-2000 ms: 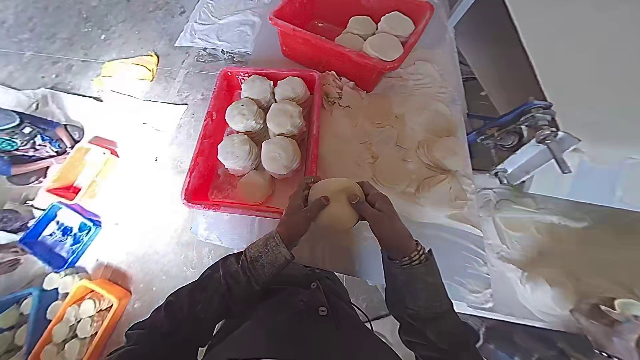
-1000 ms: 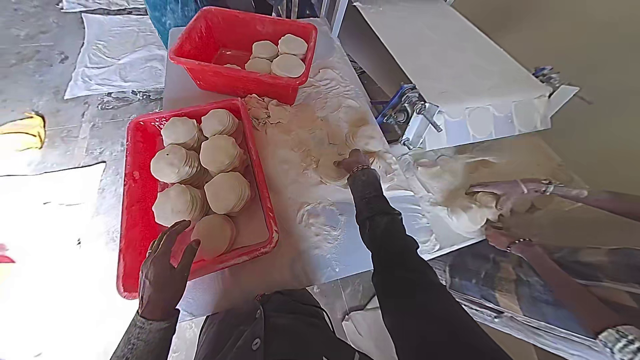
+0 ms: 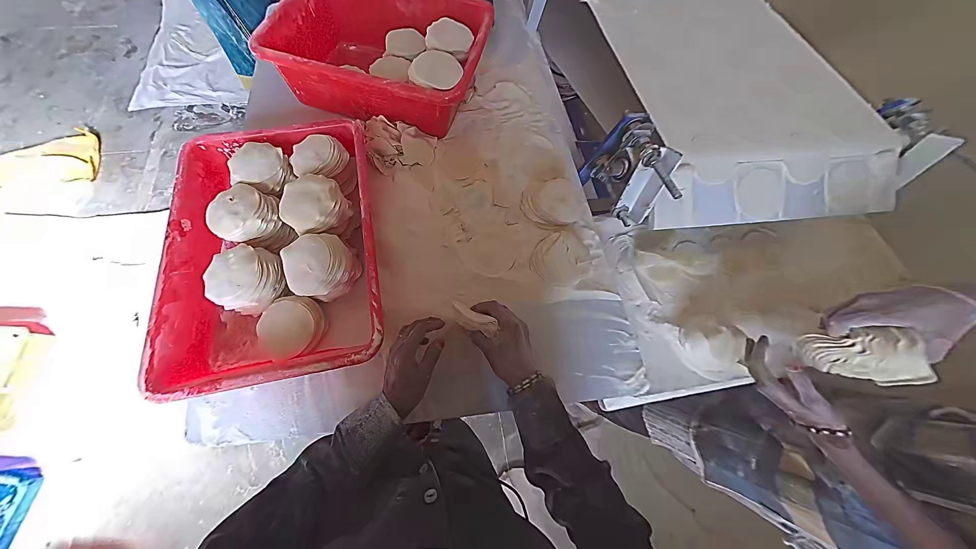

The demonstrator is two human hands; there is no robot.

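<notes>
My right hand [image 3: 505, 343] grips a small stack of thin dough discs [image 3: 474, 319] on edge, over the floured table near my body. Close by on its left, my left hand [image 3: 412, 360] has its fingers apart and curved, with nothing seen in it. A red plastic tray [image 3: 374, 305] lies left of my hands, holding several stacks of round dough discs [image 3: 320, 264]. The lowest stack [image 3: 288, 326] in it, nearest me, looks smoother on top. More loose discs lie on the flour-dusted tabletop [image 3: 427, 252] beyond my hands.
A second red tub [image 3: 358, 88] with several dough stacks stands farther back. Dough scraps [image 3: 396, 143] lie beside it. At right, a machine's conveyor belt [image 3: 755, 99] carries cut dough rounds. A co-worker's hand [image 3: 801, 396] is near layered dough [image 3: 869, 354] on the right.
My right hand has come back from farther out on the table, now with dough discs in it. My left hand has moved from the tray's near edge to beside the right hand.
</notes>
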